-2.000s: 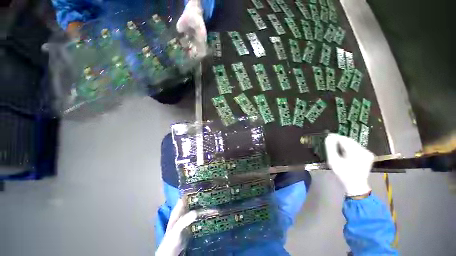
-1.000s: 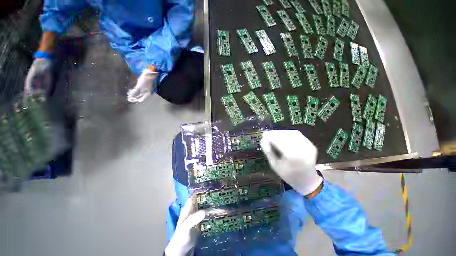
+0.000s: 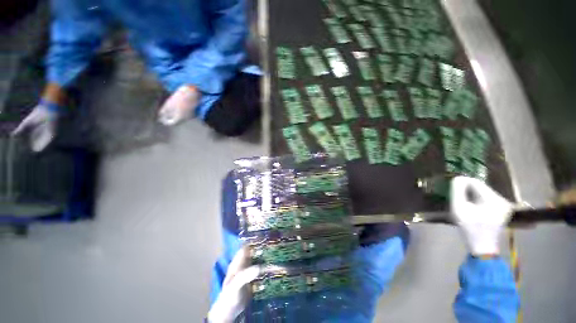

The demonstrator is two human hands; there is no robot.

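Observation:
A clear blister tray (image 3: 294, 234) lies over my lap and the near left corner of the belt, with green circuit boards showing in its rows. The pocket at its far left holds no board. My left hand (image 3: 237, 287), in a white glove, holds the tray's near left edge. My right hand (image 3: 480, 208), white-gloved and blurred, is at the belt's near right end with its fingers on a circuit board (image 3: 436, 184). Rows of loose circuit boards (image 3: 371, 145) lie on the black belt beyond.
The belt has a metal edge (image 3: 265, 94) on the left and a wide metal rail (image 3: 492, 94) on the right. A person in a blue smock (image 3: 183, 31) with white gloves is at the upper left, beside dark tray stacks (image 3: 44, 183) on a blue base. Yellow-black tape marks the floor at right.
My right hand has moved right from the tray to the belt's near end, where it now holds a board. The other person's filled tray has left the hand, which is now raised and empty.

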